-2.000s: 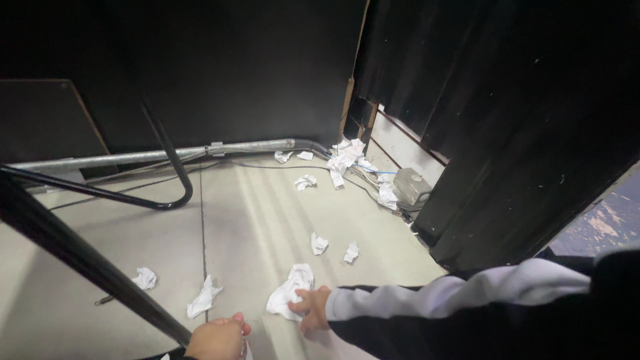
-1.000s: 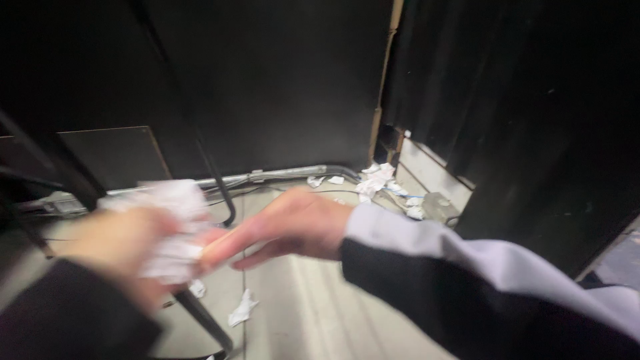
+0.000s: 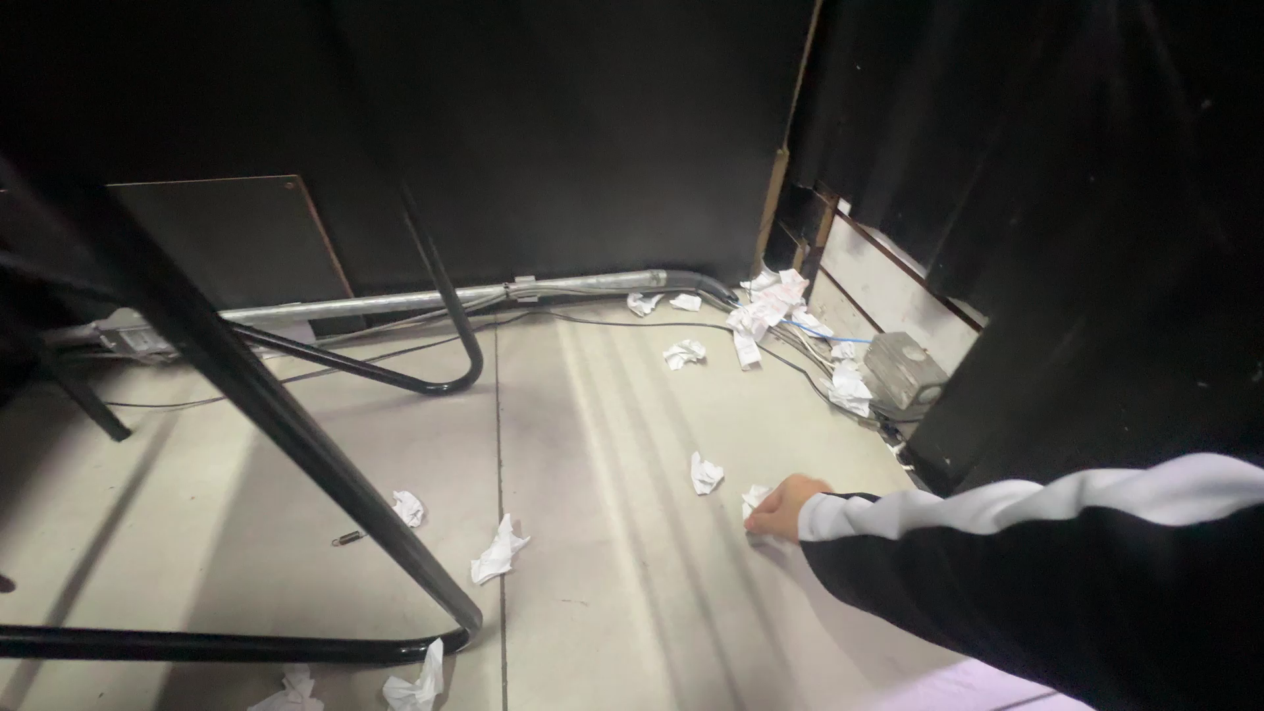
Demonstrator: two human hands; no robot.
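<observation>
My right hand [image 3: 787,507] reaches down to the tiled floor at the right, its fingertips closed on a small crumpled white paper [image 3: 752,499]. Just left of it lies another crumpled paper [image 3: 706,474], apart from the hand. A longer twisted paper [image 3: 500,549] rests beside the floor joint, and a small one [image 3: 408,509] lies behind the black tube leg. More torn papers [image 3: 765,314] are heaped in the far corner over cables. My left hand is out of view.
Black metal tube legs [image 3: 336,474] cross the left side. A metal conduit [image 3: 583,284] and cables run along the dark wall. A grey box [image 3: 904,370] sits by a white panel at the right corner. A small spring [image 3: 347,539] lies on the floor, and papers [image 3: 420,681] lie near the bottom edge.
The large crumpled paper on the floor two seconds ago was between both hands one second ago. My right hand has since lowered to a small paper, while my left hand has left the view.
</observation>
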